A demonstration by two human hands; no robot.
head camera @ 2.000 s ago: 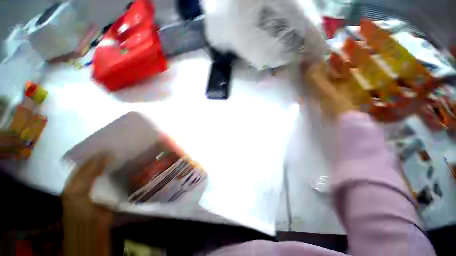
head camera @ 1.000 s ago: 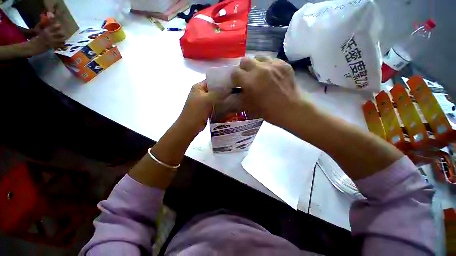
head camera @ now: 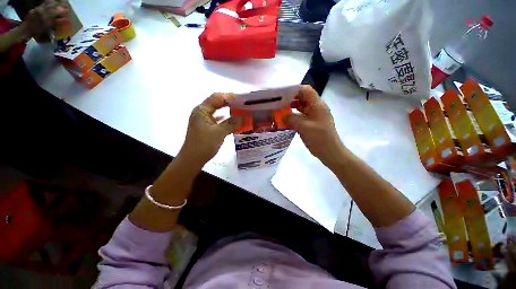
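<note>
A retail carton (head camera: 261, 149) stands near the table's front edge, with its printed white face towards me. Its top flap (head camera: 263, 97) is raised, white with a dark strip across it at the slot. The orange edge shows below the flap. My left hand (head camera: 212, 127) grips the flap's left end, with the thumb on the orange part. My right hand (head camera: 314, 121) grips the right end in the same way. What lies inside the carton is mostly hidden.
A red bag (head camera: 240, 34), a white plastic bag (head camera: 382, 48) and a bottle (head camera: 452, 59) stand at the back. Orange cartons (head camera: 452, 124) stand in rows at right. More cartons (head camera: 93, 53) lie at left beside another person's hands (head camera: 48, 21). A white sheet (head camera: 308, 183) lies at the table edge.
My right hand has moved off the flap's middle to its right end, and the dark strip now shows fully. My left hand has shifted left. More orange cartons now show at the lower right.
</note>
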